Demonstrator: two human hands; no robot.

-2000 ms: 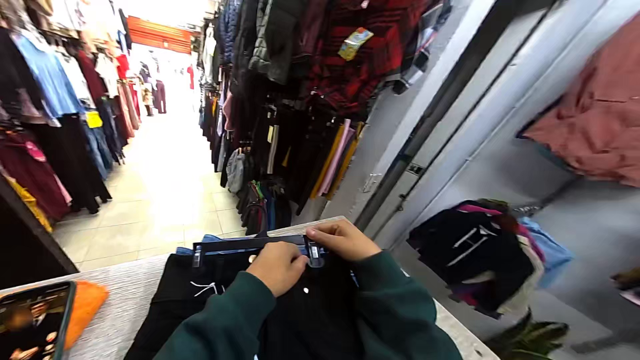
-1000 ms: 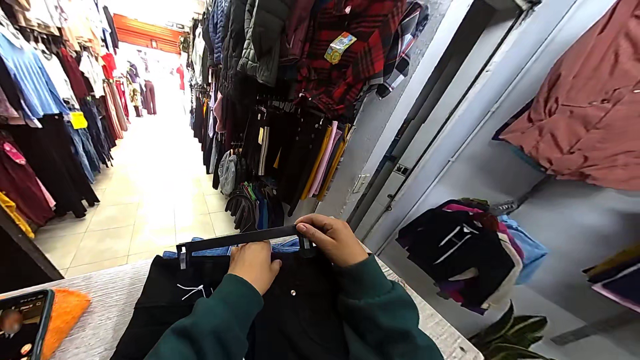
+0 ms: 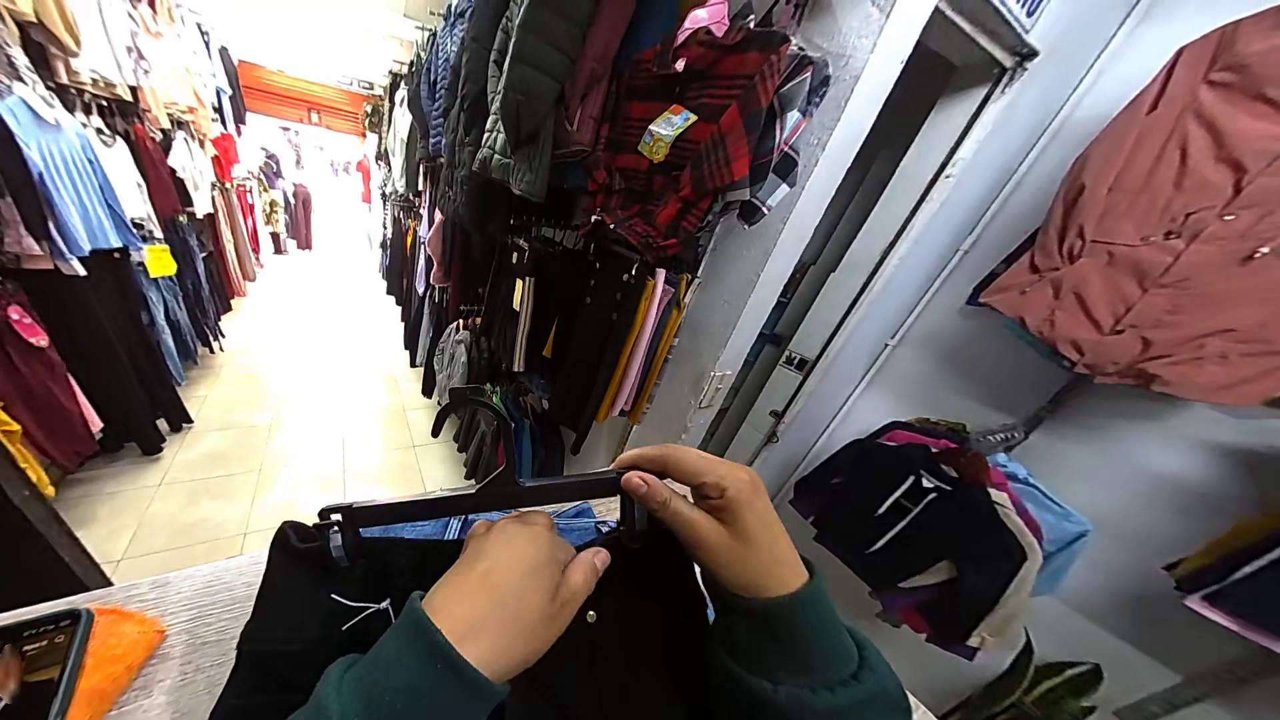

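Note:
Black trousers [image 3: 300, 620] with a button and a white string lie on the counter below me, their waistband along a black plastic clip hanger [image 3: 430, 507]. The hanger's hook stands up, and its left clip is at the waistband's left end. My right hand [image 3: 715, 515] grips the hanger's right end at the clip, thumb and index finger pinching it. On the waistband's middle rests my left hand [image 3: 520, 585], fingers bent over the edge; what lies under them is hidden. Blue denim [image 3: 430, 528] shows behind the hanger bar.
A phone [image 3: 40, 660] and an orange cloth [image 3: 125, 645] lie on the light wood-look counter [image 3: 190, 600] at the left. Racks of hanging clothes line both sides of the tiled aisle [image 3: 300, 430]. More garments hang at the right, above a plant [image 3: 1050, 690].
The hanger, lying low along the waistband at first, is now raised with its hook upright. My right hand stays at its right end; my left hand remains on the waistband.

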